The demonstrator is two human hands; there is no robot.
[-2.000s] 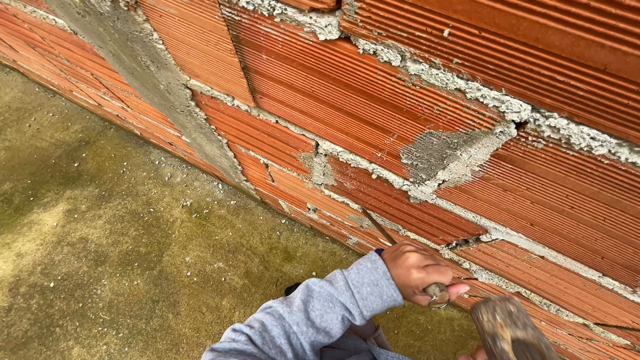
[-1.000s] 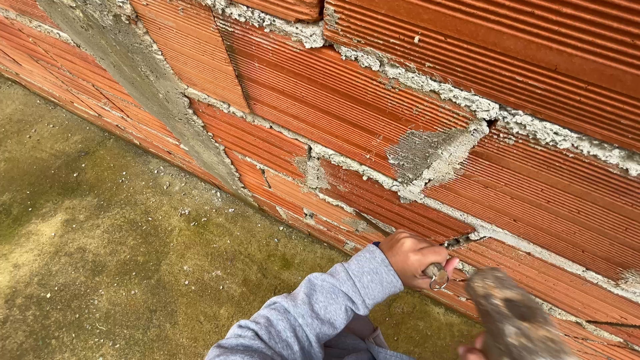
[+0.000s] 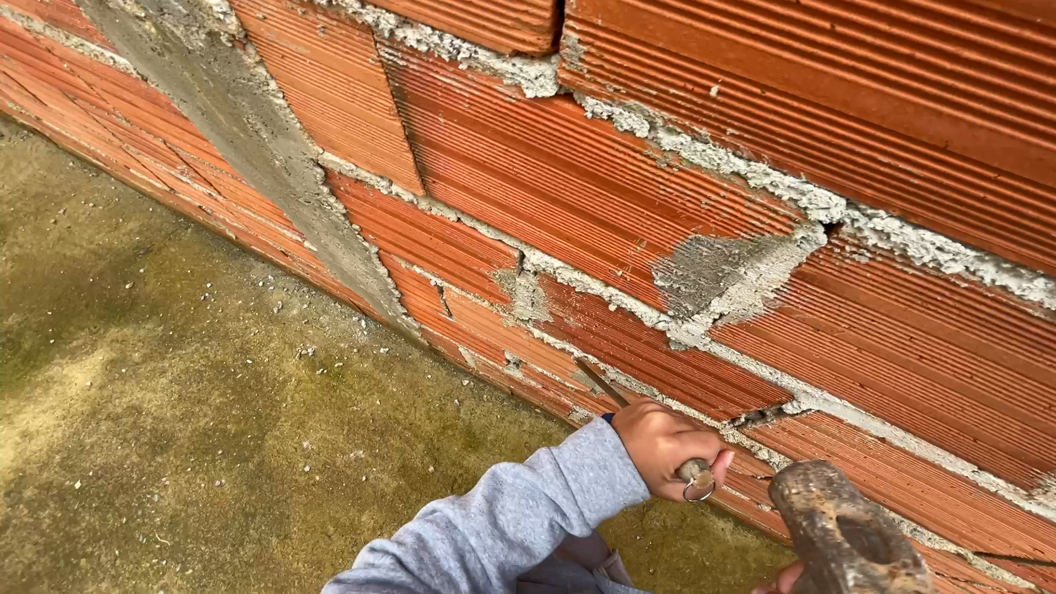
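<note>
My left hand, in a grey sleeve, is closed around a metal chisel with a ring at its struck end. The chisel's thin shaft points up and left, its tip against the mortar joint low on the hollow clay brick wall. At the bottom right, a worn, rusty hammer head is raised a short way from the chisel's end. Only a few fingers of my right hand show at the lower edge beside the hammer; its handle is hidden.
A grey concrete column crosses the wall at the left. Rough mortar sticks out along the joints, with a smeared grey patch on one brick. The mossy concrete floor carries small crumbs of mortar along the wall's foot.
The hammer head shifts near the chisel's struck end between frames. My left hand keeps its hold on the chisel at the same low joint. The view has moved slightly.
</note>
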